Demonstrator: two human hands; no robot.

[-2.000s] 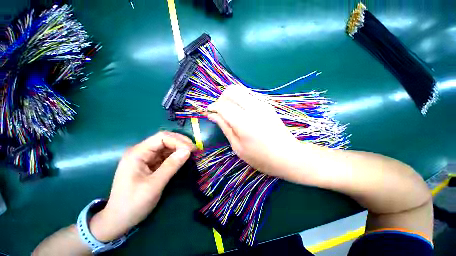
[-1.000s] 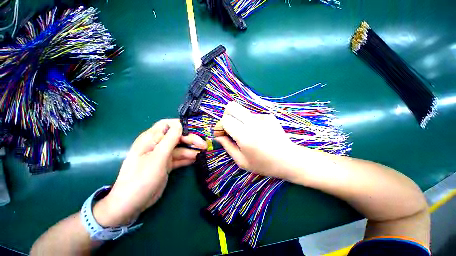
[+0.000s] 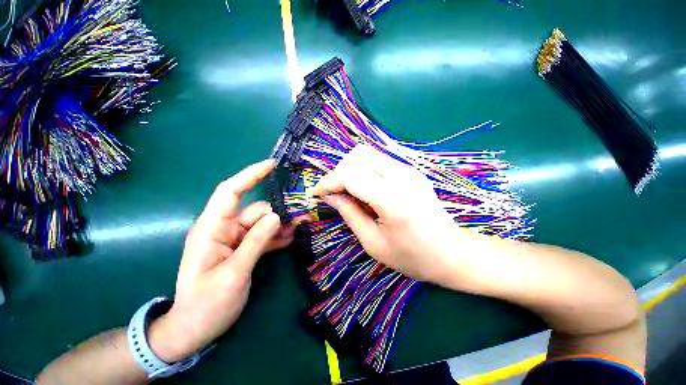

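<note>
A fan of coloured wires (image 3: 466, 169) lies in the centre, with black connector housings (image 3: 305, 113) in a row at its left end. My left hand (image 3: 229, 244) holds a small black connector housing (image 3: 277, 197) upright between thumb and fingers, at the lower end of the row. My right hand (image 3: 391, 207) lies over the wires just right of it. Its thumb and index finger are pinched together close to the housing. Whatever they pinch is too small to make out. A second fan of wires (image 3: 346, 293) lies below my hands.
Dense multicoloured harness piles (image 3: 68, 105) lie at the left. A straight bundle of black wires (image 3: 602, 113) lies at the upper right. Another black housing with wires (image 3: 357, 15) shows at the top edge. Yellow tape (image 3: 289, 41) crosses the green bench (image 3: 188, 135).
My left hand has moved up and right to the row and now holds a housing. My right hand has moved slightly down, its fingertips now beside that housing.
</note>
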